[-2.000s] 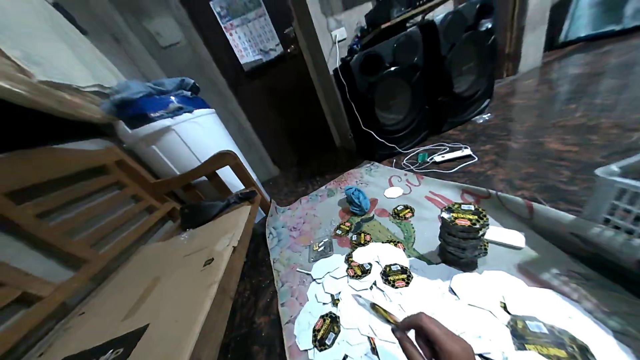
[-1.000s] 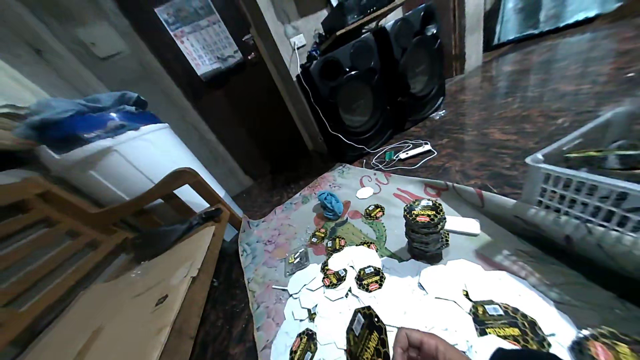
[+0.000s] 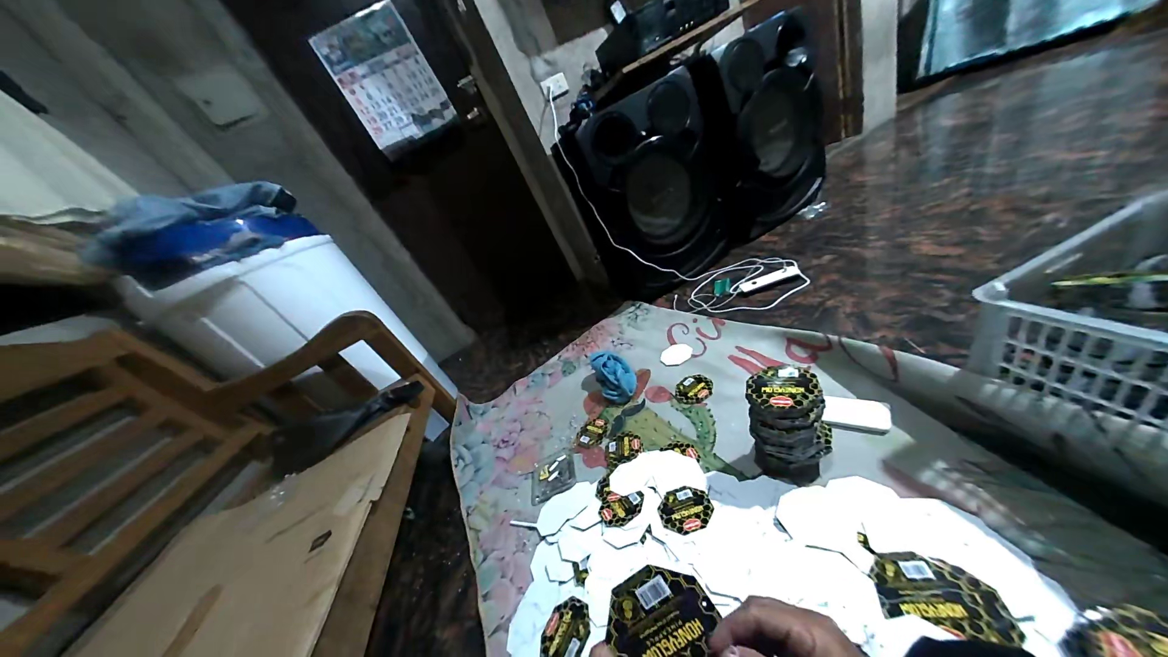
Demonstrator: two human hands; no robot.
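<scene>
My right hand (image 3: 776,630) holds the right edge of a black and yellow octagonal printed label (image 3: 659,607) at the bottom of the view. Only a fingertip of my left hand (image 3: 602,651) shows at that label's lower left; the rest is out of frame. Under and around them spread many white octagonal pieces (image 3: 748,557), blank side up, with several printed ones among them. Behind my right hand stands a stack of black and yellow octagonal labels or packs (image 3: 787,424), beside a white flat object (image 3: 856,414). A crumpled blue cloth or bag (image 3: 613,376) lies further back.
A floral sheet (image 3: 511,438) covers the work area. At the right is a white plastic basket (image 3: 1077,328); at the left, a wooden bench (image 3: 365,333) with cardboard (image 3: 274,547) and a white bin (image 3: 310,283). Large black speakers (image 3: 662,182) and a white power strip (image 3: 769,278) are behind.
A large printed label now shows face on in my right hand; two seconds ago that hand held a label seen nearly edge-on. A left fingertip has come into view. The view has turned to the right.
</scene>
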